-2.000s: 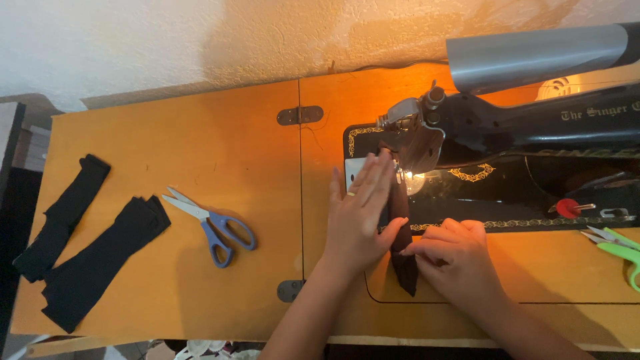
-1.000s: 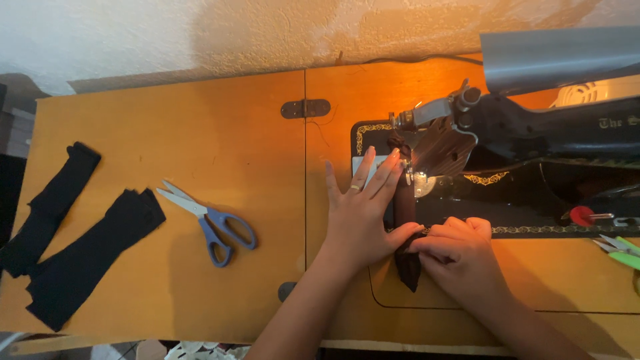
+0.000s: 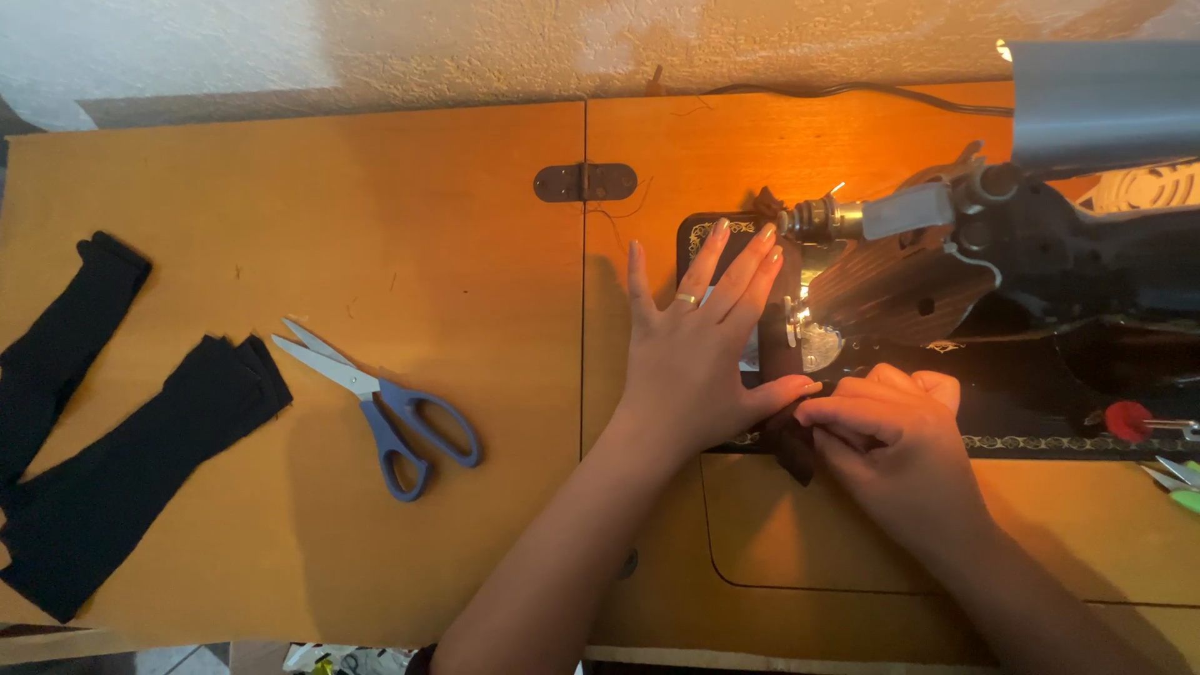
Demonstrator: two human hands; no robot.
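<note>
A strip of dark fabric (image 3: 780,323) lies on the bed of a black Singer sewing machine (image 3: 937,281), running under the presser foot (image 3: 793,321). My left hand (image 3: 703,347) rests with spread fingers on the machine bed and the fabric's left edge, its thumb reaching right. My right hand (image 3: 891,422) pinches the near part of the fabric between thumb and curled fingers, close to my left thumb. The fabric's far end bunches up behind the needle area, and its near tip hangs over the bed's front edge.
Blue-handled scissors (image 3: 375,403) lie partly spread on the wooden table (image 3: 469,562). Black fabric pieces (image 3: 141,478) are at the far left. A metal hinge (image 3: 585,182) sits near the wall. Green-handled snips (image 3: 1183,497) are at the right edge; a cord (image 3: 862,87) runs behind the machine.
More of the fabric now shows beyond the presser foot, its far end bunched behind the needle. My left hand's fingers are spread wider than two seconds ago. The view has moved closer.
</note>
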